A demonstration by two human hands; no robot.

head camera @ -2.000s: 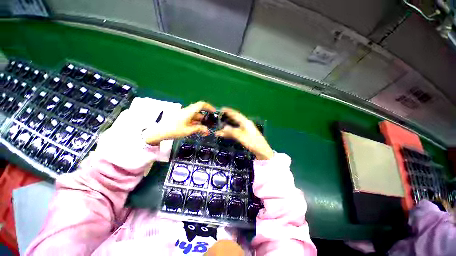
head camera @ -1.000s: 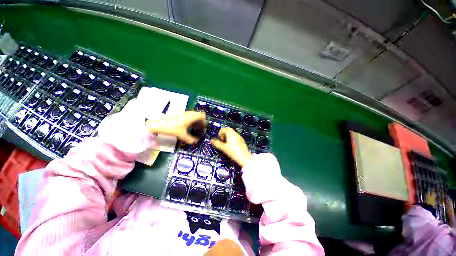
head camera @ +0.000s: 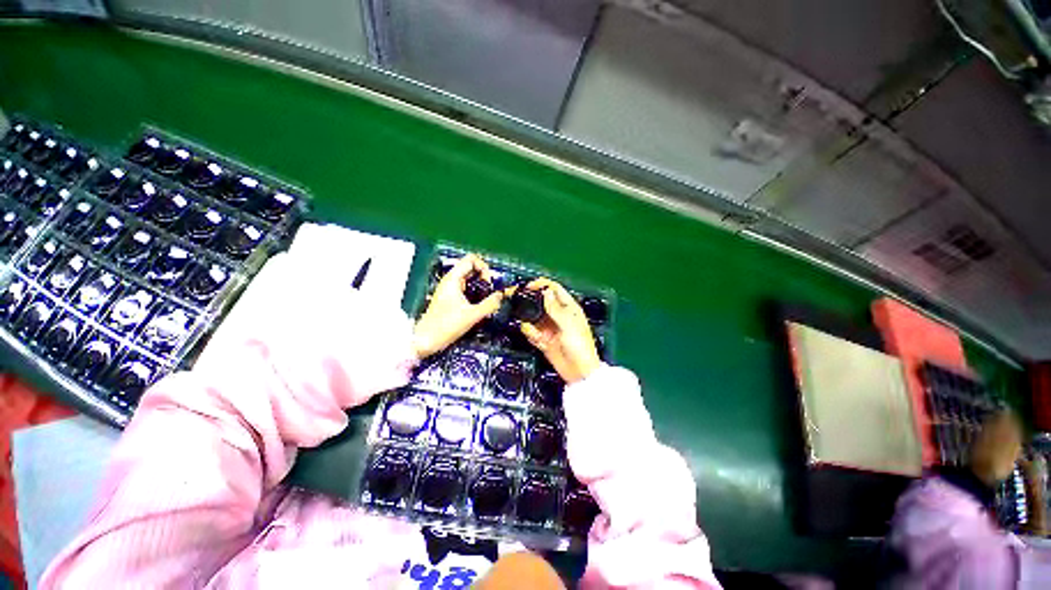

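A clear compartment tray lies in front of me, its cells mostly filled with glossy black round parts; several in the middle rows show pale reflections. My left hand is over the tray's upper part, with a black round part between thumb and fingers. My right hand is close beside it and holds another black round part. The two parts are near each other. My hands cover some upper cells.
More trays of black parts lie at the left. A pen lies on a white sheet. At the right are a black tray with a beige board, a red-orange bin, and a neighbour's hand and pink sleeve by a grey-black tray.
My left hand has turned and now shows a part at its fingertips. My right hand has moved up and now visibly holds a part. The neighbour's hand has come into view.
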